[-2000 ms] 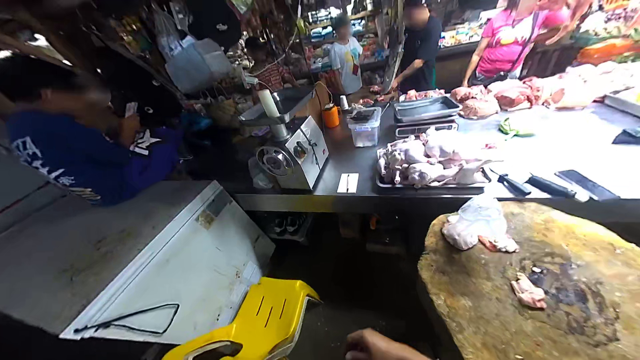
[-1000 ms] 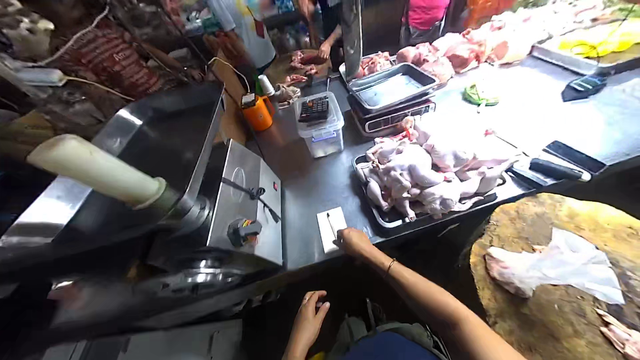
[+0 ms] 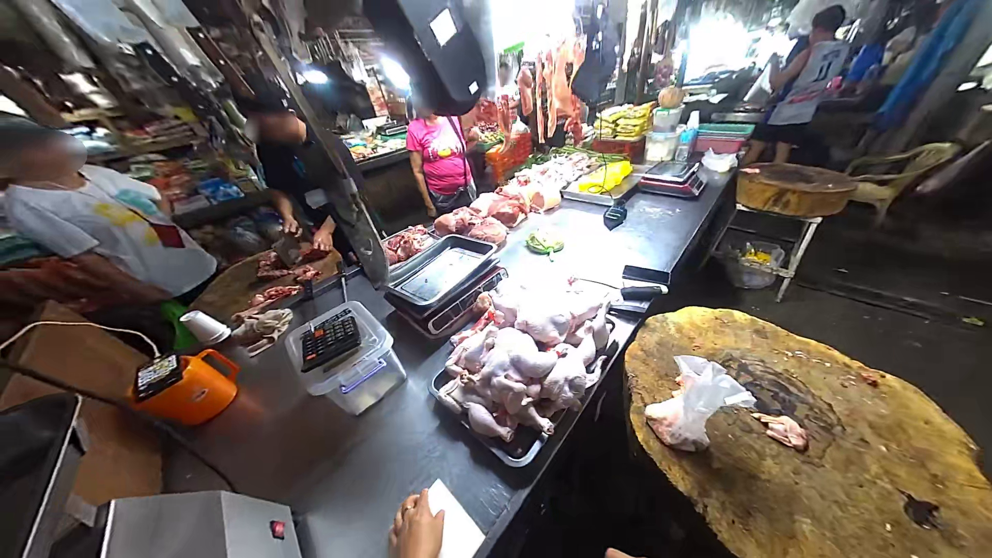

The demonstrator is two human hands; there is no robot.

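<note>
At the bottom edge, my left hand (image 3: 417, 527) lies on the left side of a white piece of paper (image 3: 459, 525) on the metal counter; whether it grips the paper is unclear. Only a fingertip of my right hand (image 3: 616, 552) shows, off the counter's front edge. Beyond the paper, raw plucked chickens (image 3: 515, 364) are heaped on a metal tray (image 3: 521, 459). A calculator (image 3: 331, 339) rests on a lidded clear plastic box (image 3: 364, 387). On the round wooden chopping block (image 3: 845, 480) are a plastic bag with raw meat (image 3: 690, 407) and a loose piece of meat (image 3: 783, 430).
Knives (image 3: 643, 292) lie near the counter edge. An empty metal tray (image 3: 442, 271) sits on a scale (image 3: 465, 306). An orange container (image 3: 198, 387) and a grey machine (image 3: 201, 527) stand left. A person (image 3: 298, 170) handles meat across the counter; others stand farther back.
The view has swung right and up. One second ago my right hand was at the paper; now my left hand is on it and my right is almost out of view.
</note>
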